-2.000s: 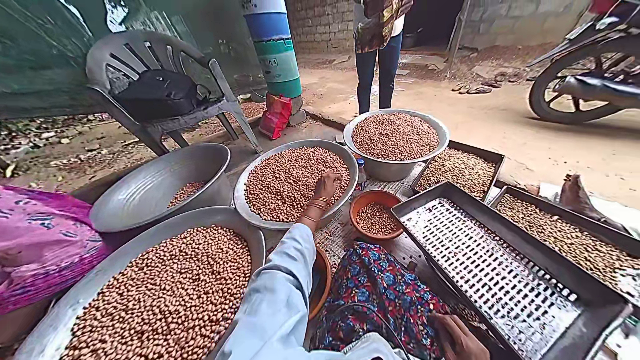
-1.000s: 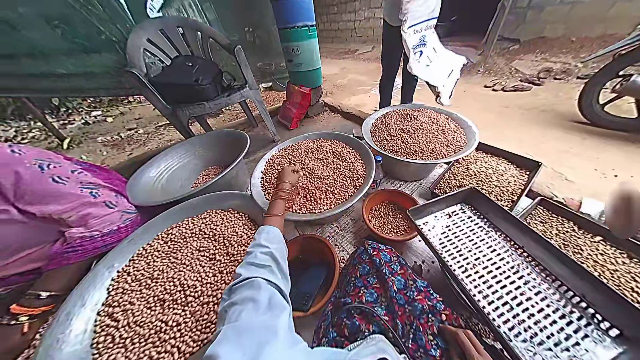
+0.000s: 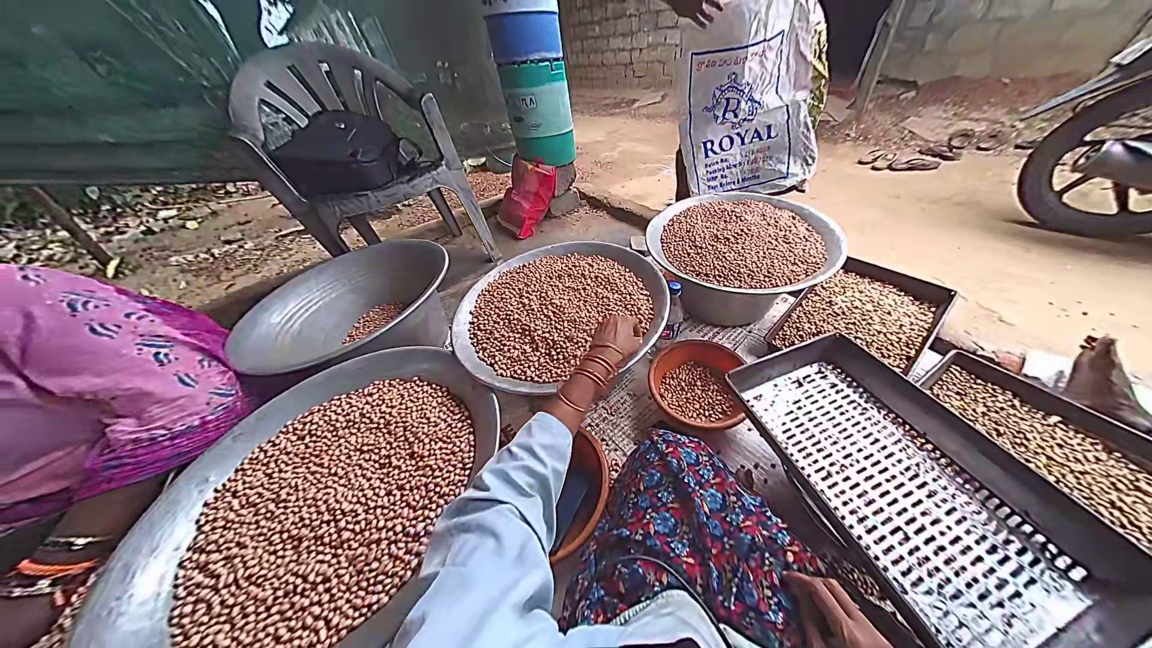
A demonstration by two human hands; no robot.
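My left hand [image 3: 619, 333], with several bangles on its wrist, has its fingers curled at the right side of the middle metal basin [image 3: 466, 346], over the brown nuts or seeds [image 3: 549, 310] heaped there. Whether it holds any is hidden. Low at the right, my right hand [image 3: 832, 612] rests by the floral cloth on my lap, fingers loosely extended and nothing seen in it. An orange-brown bowl [image 3: 661, 405] of the same nuts stands right of my left hand. Below my left forearm is another such bowl [image 3: 589, 526], with a dark flat object inside.
A large full basin [image 3: 126, 576] and a mostly bare one [image 3: 288, 315] stand left, beside a person in pink cloth. Another full basin [image 3: 733, 301] is behind. A perforated tray [image 3: 909, 486] and nut-filled trays lie right. A standing person holds a white printed sack [image 3: 747, 99].
My left hand has shifted from the middle of the heap toward the basin's right edge. The standing person's white sack now hangs upright behind the far basin.
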